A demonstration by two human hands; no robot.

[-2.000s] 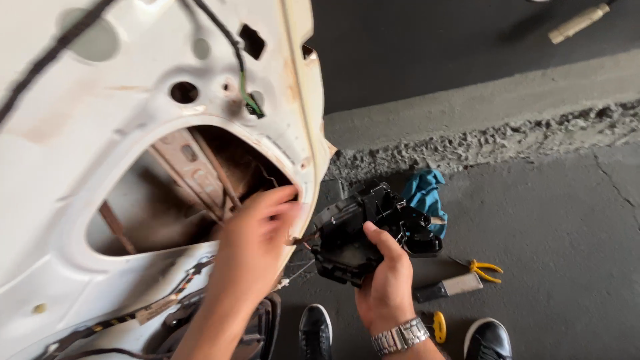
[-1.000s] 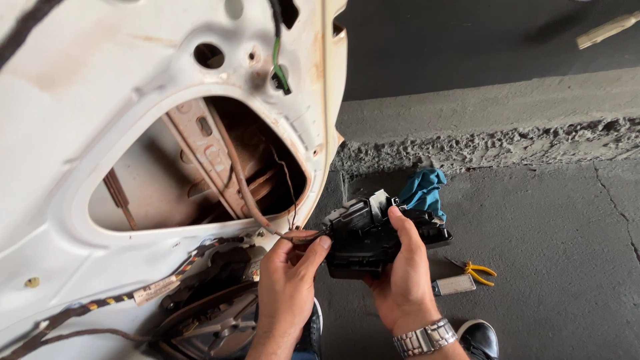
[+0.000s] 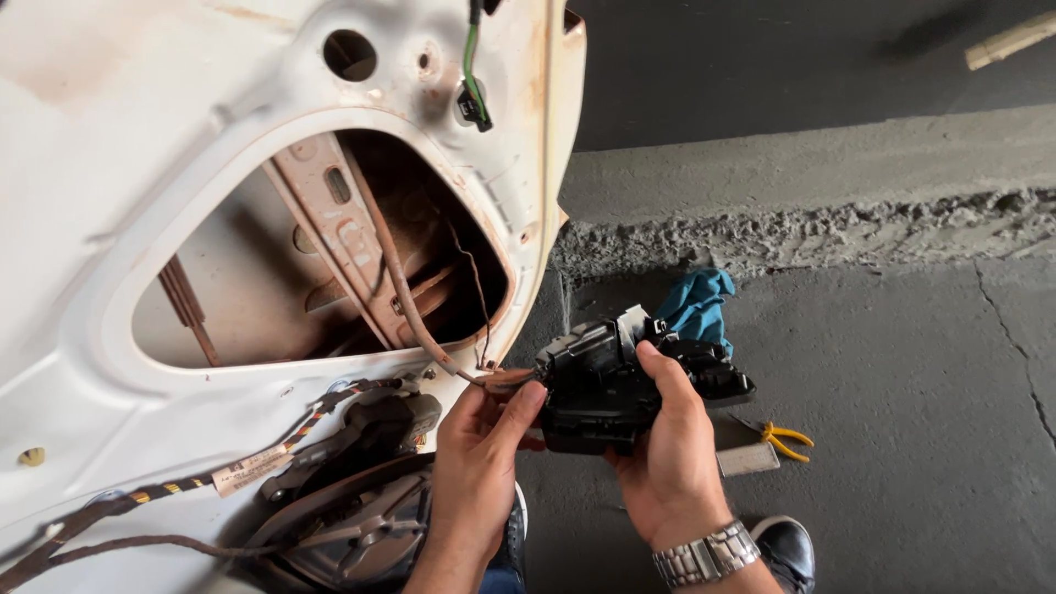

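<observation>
A black plastic door latch assembly [image 3: 598, 396] is gripped in my right hand [image 3: 672, 445], its thumb on the upper face beside a metal bracket. My left hand [image 3: 487, 470] pinches the end of a brown sheathed cable [image 3: 396, 272] at the latch's left edge; whether the end is seated there is hidden by the fingers. The cable runs up into the large opening of a white car door panel [image 3: 107, 198]. Near the opening's lower right corner, a thin rusty rod [image 3: 477, 289] hangs inside. A black connector on a green wire [image 3: 473, 107] dangles above.
Below the opening lie a taped wiring harness [image 3: 165, 487] and a dark door mechanism housing [image 3: 363, 528]. On the grey floor are a blue cloth [image 3: 700, 305], yellow-handled pliers [image 3: 788, 440] and a pale block-like object [image 3: 748, 459]. A rough concrete ledge [image 3: 792, 231] crosses behind. My shoes stand below.
Two seconds ago my left hand was blurred at the opening's edge; it now holds the brown cable at the latch. The latch has stayed in my right hand.
</observation>
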